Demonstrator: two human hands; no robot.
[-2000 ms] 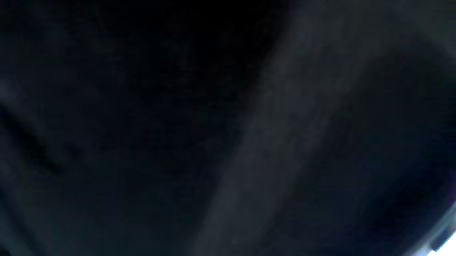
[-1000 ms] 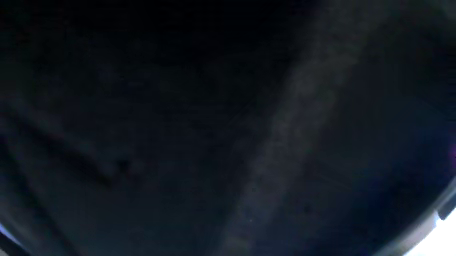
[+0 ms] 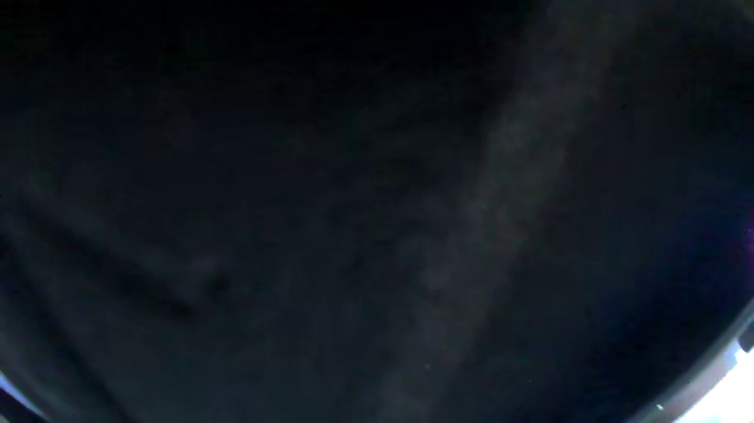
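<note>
A very dark, blurred surface (image 3: 331, 248) fills nearly the whole head view, close to the lens. It looks like cloth, but I cannot tell for sure. A paler, greyish band (image 3: 504, 206) runs from the upper right down to the lower middle. Dark fold-like streaks (image 3: 124, 273) show at the lower left. Neither my left hand nor my right hand is in view. No work object can be made out.
A bright white area (image 3: 719, 396) shows at the lower right corner, with a small dark shape at its edge. A thin pale blue sliver (image 3: 18, 393) shows at the lower left edge. Nothing else can be told in the dark.
Since the earliest frame the pale band has shifted a little to the right. The fold-like streaks at the left have also moved right, and the pale blue sliver has appeared at the lower left.
</note>
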